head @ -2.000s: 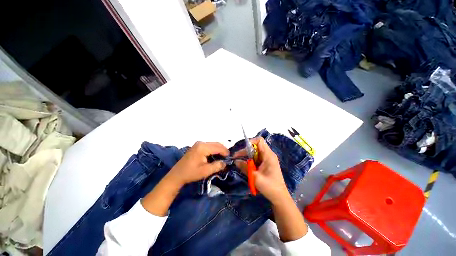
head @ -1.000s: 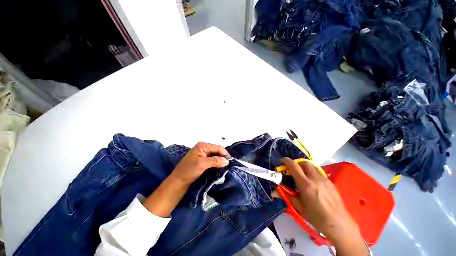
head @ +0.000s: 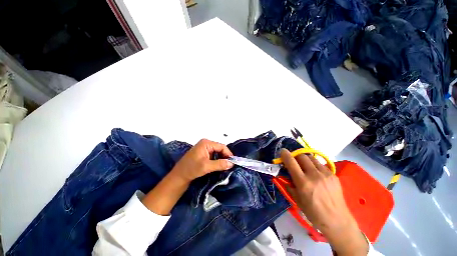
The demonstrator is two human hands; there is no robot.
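Note:
Dark blue jeans (head: 115, 185) lie over the near half of the white table (head: 165, 85). My left hand (head: 203, 162) pinches the jeans near the waist; what exactly lies between the fingertips is too small to tell. My right hand (head: 315, 190) holds large scissors (head: 255, 165) with silver blades and yellow and orange-red finger rings. The blades point left, and their tips touch or nearly touch my left fingertips. Pale lining (head: 211, 201) shows in the opened waist. Small snips (head: 297, 135) with black blades lie just beyond my right hand, partly hidden.
A red plastic stool (head: 368, 200) stands at the right, partly behind my right hand. Heaps of dark denim (head: 401, 50) lie on the grey floor beyond the table. Beige cloth (head: 10, 107) is at the left edge. Small dark specks are on the table.
Since the earliest frame the scissors have swung from upright to pointing left, and my right hand has moved right and now grips their rings. My left hand has stayed at the waist.

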